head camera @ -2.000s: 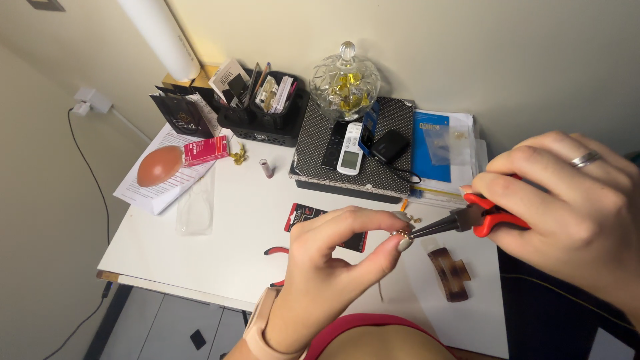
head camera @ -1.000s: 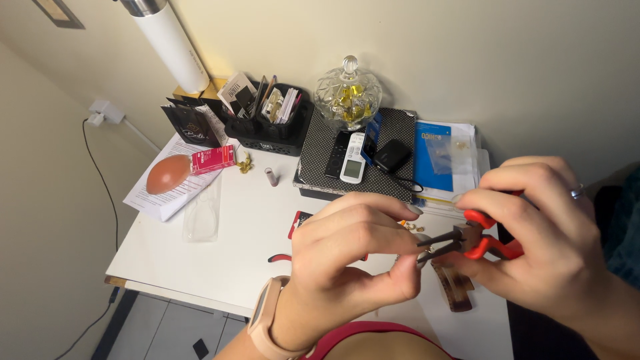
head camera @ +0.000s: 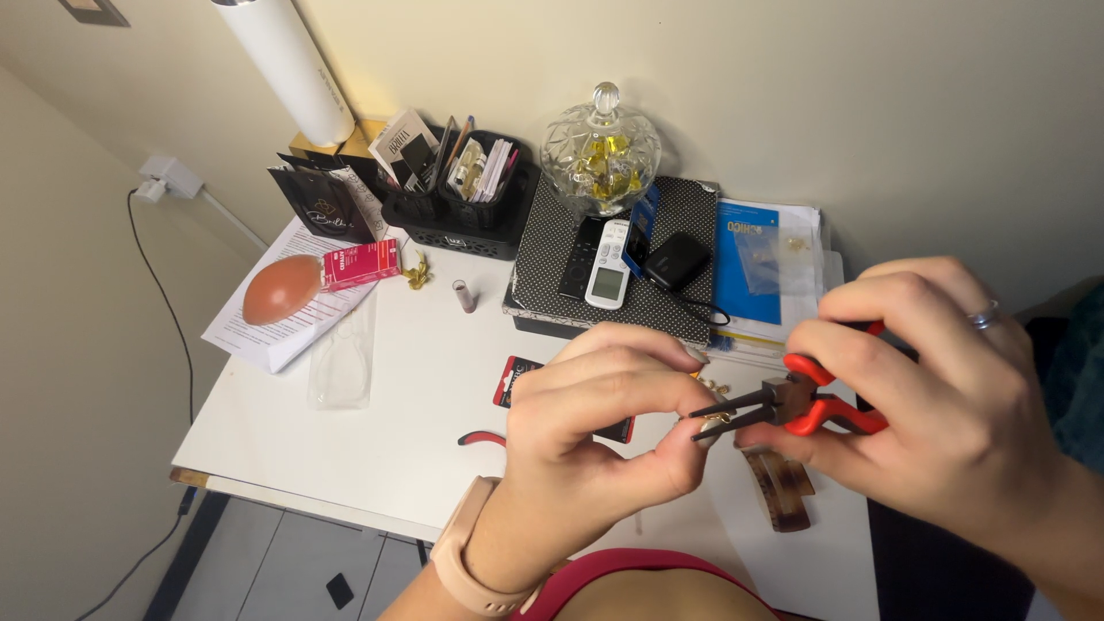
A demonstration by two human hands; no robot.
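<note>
My left hand (head camera: 604, 423), with a pale pink band on its wrist, pinches a small gold-coloured metal piece (head camera: 718, 418) between thumb and forefinger. My right hand (head camera: 923, 388), wearing a ring, holds red-handled round-nose pliers (head camera: 789, 403). The plier jaws are apart, with their tips at the left fingertips, around or beside the gold piece; which one is unclear. Small gold-coloured bits (head camera: 714, 385) lie on the table behind the fingers. A black and red package (head camera: 515, 377) is partly hidden behind my left hand, near a red curved handle (head camera: 481, 438).
A brown hair claw clip (head camera: 780, 492) lies below the pliers. Behind stand a patterned box (head camera: 552, 276) bearing a white remote control (head camera: 609, 267) and a lidded glass jar (head camera: 601, 159), and a black organizer (head camera: 466, 228). Papers (head camera: 285, 336) and a clear plastic sleeve (head camera: 342, 358) are at left.
The plier jaws, together two seconds ago, are now spread apart. Both hands stay close together at the gold piece.
</note>
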